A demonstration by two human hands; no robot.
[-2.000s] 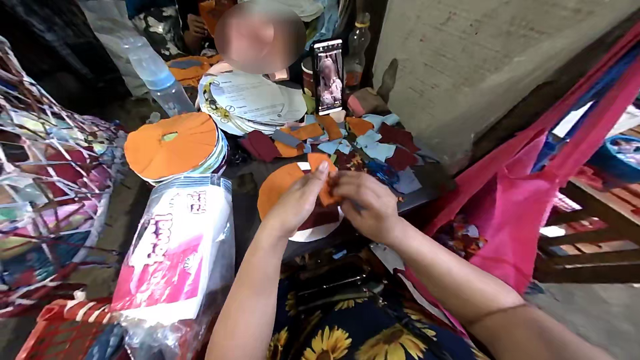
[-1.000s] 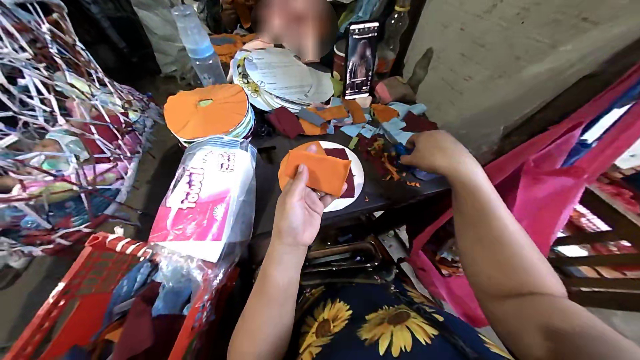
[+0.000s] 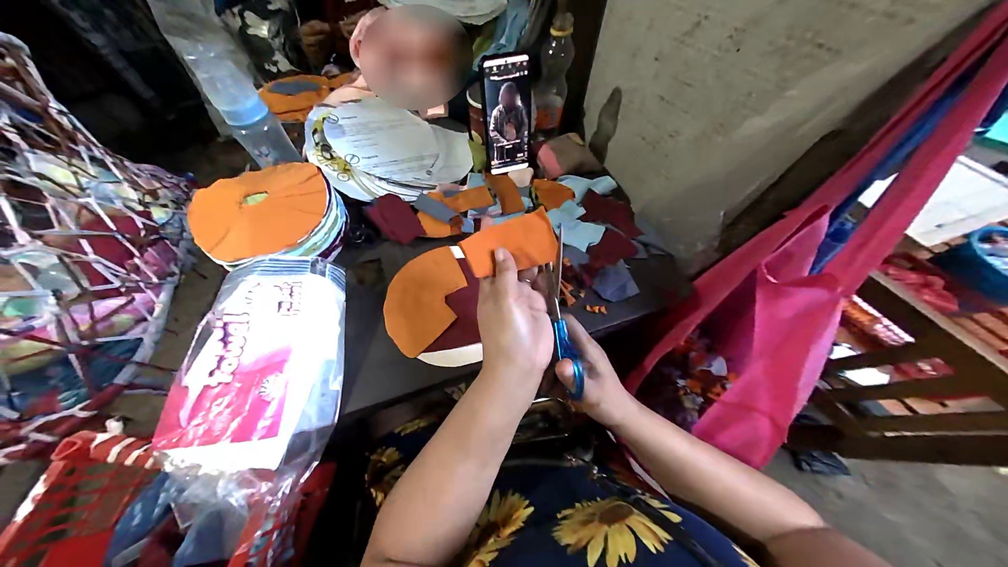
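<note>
My left hand (image 3: 516,315) holds an orange fabric piece (image 3: 512,240) between thumb and fingers, above a round base (image 3: 453,358) partly covered with orange and maroon cloth. Blue-handled scissors (image 3: 568,354) are in my right hand (image 3: 594,374), with the blades pointing up beside the right edge of the orange piece. Behind them lies a pile of fabric scraps (image 3: 583,228) in orange, maroon, light blue and grey. A stack of round cloth pieces (image 3: 256,213), orange on top, sits at the left.
A phone (image 3: 506,118) stands upright at the back, near a plastic bottle (image 3: 556,55) and printed paper rounds (image 3: 394,150). A plastic package (image 3: 252,370) lies left, above a red basket (image 3: 71,488). Another person is across the table. Pink cloth (image 3: 795,339) hangs at right.
My right hand was at the scraps on the right one second ago; now it holds the scissors beside my left hand. The orange piece has stayed in my left hand.
</note>
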